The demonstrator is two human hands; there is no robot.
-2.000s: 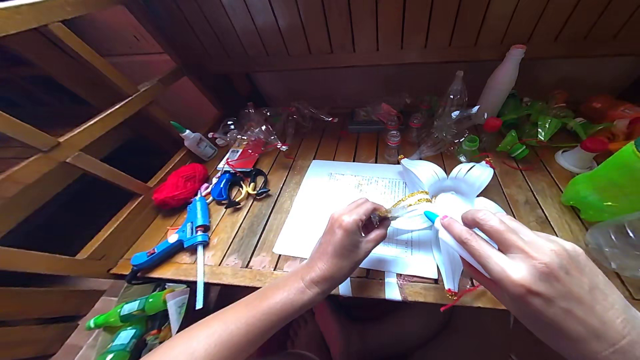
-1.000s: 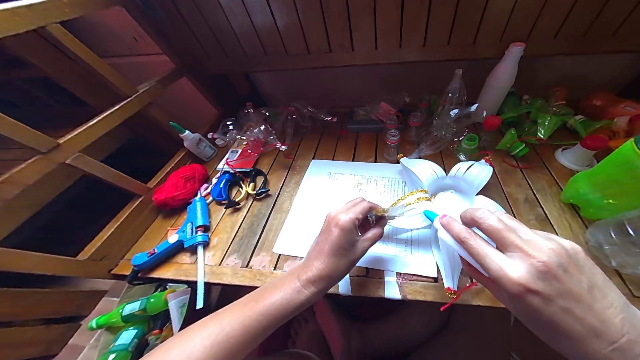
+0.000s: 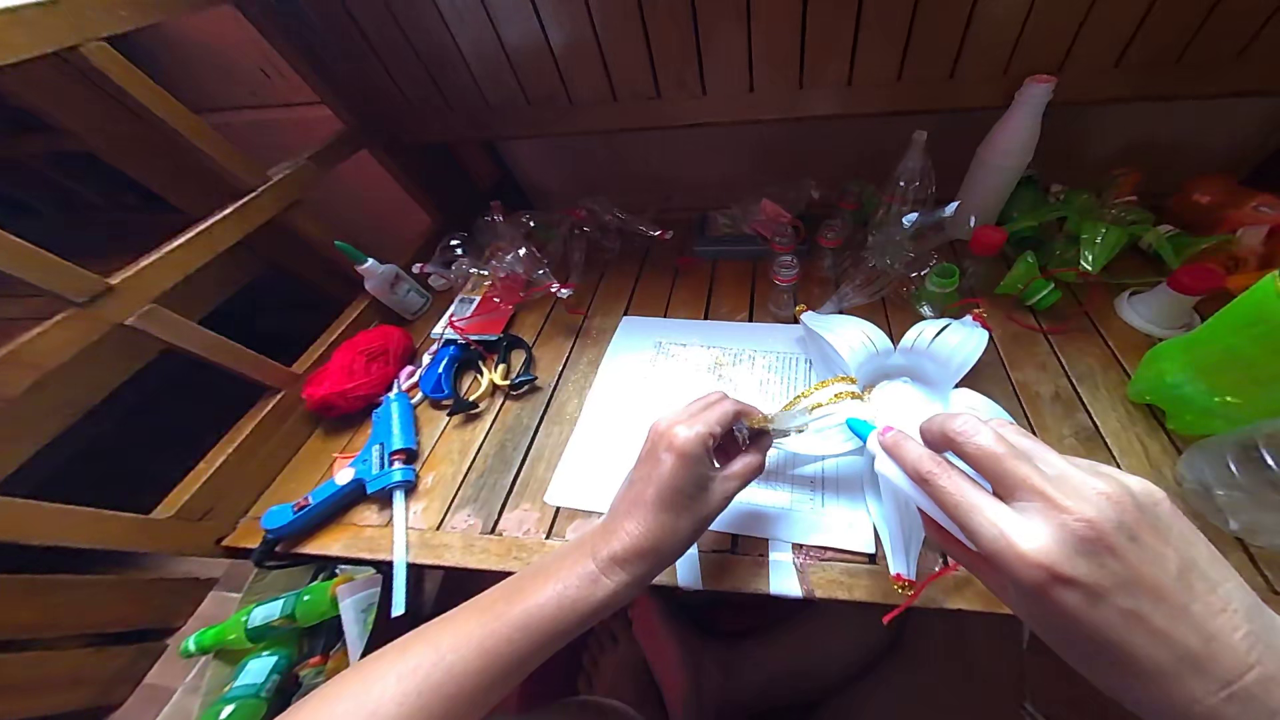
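A white flower shape with several petals, cut from what looks like plastic bottle, lies on and beside printed paper sheets at the table's front. My left hand pinches the tip of its left petal, which carries gold glitter lines. My right hand holds a white glue bottle whose blue nozzle points at that petal near the flower's middle. The palm hides most of the bottle. Red cord hangs from the lower petal's tip.
At left lie a blue hot glue gun, red yarn, scissors and a glue bottle with a green cap. Clear and green bottle pieces, a tall whitish bottle and a green plastic piece stand behind and right.
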